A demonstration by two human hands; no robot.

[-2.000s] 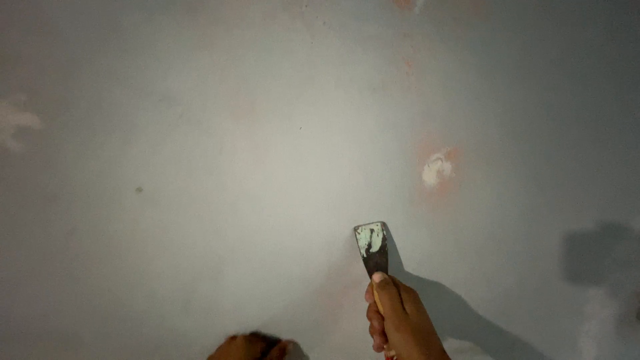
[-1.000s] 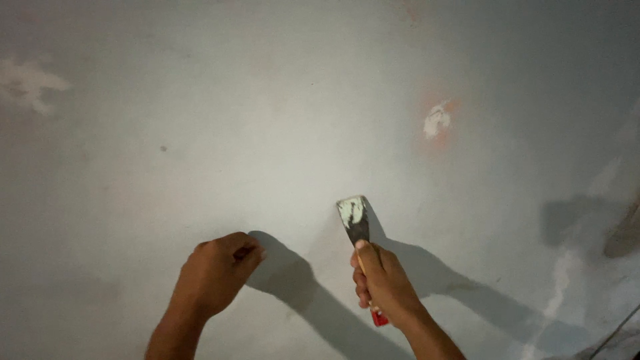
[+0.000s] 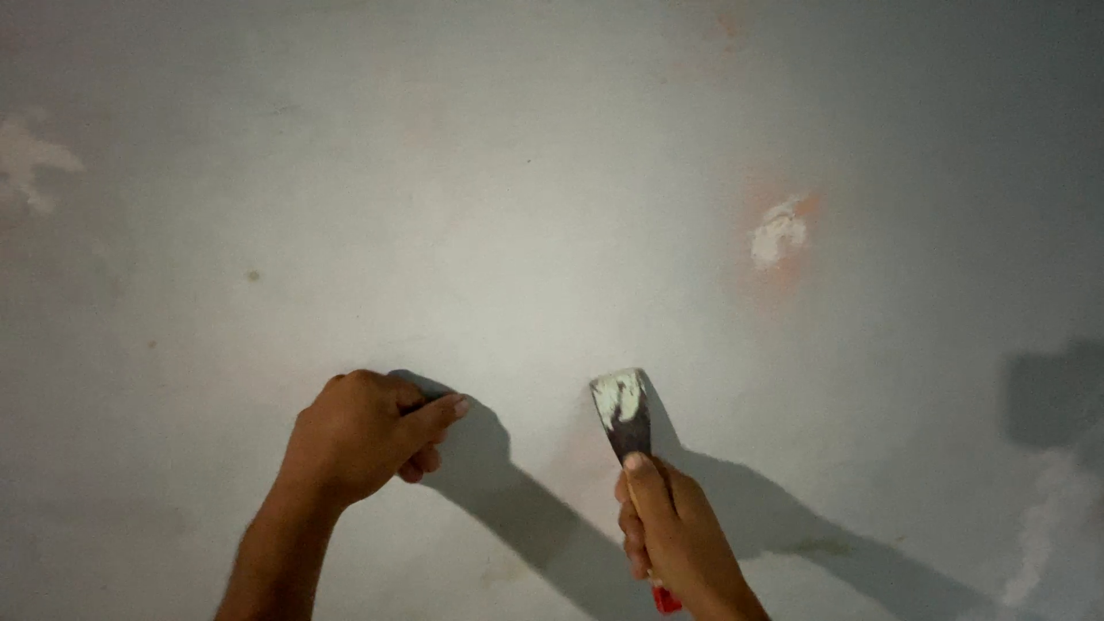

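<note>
My right hand (image 3: 677, 526) is closed around the handle of a putty knife (image 3: 623, 405), low and right of centre. White filler is smeared over its dark metal blade, which points up against the painted wall (image 3: 483, 259). The red end of the handle shows below my fist. To the left, my left hand (image 3: 371, 435) is held near the wall with fingers curled and thumb near the fingertips. Whether anything small is pinched there cannot be told.
A white filler patch (image 3: 779, 235) ringed with orange-pink lies on the wall at upper right. Another pale patch (image 3: 33, 164) is at the left edge, and a pale streak (image 3: 1039, 526) runs at lower right. Shadows of both arms fall across the wall.
My left hand has risen from the bottom edge into full view, fingers curled. My right hand still grips the putty knife, and more of its handle shows than two seconds ago.
</note>
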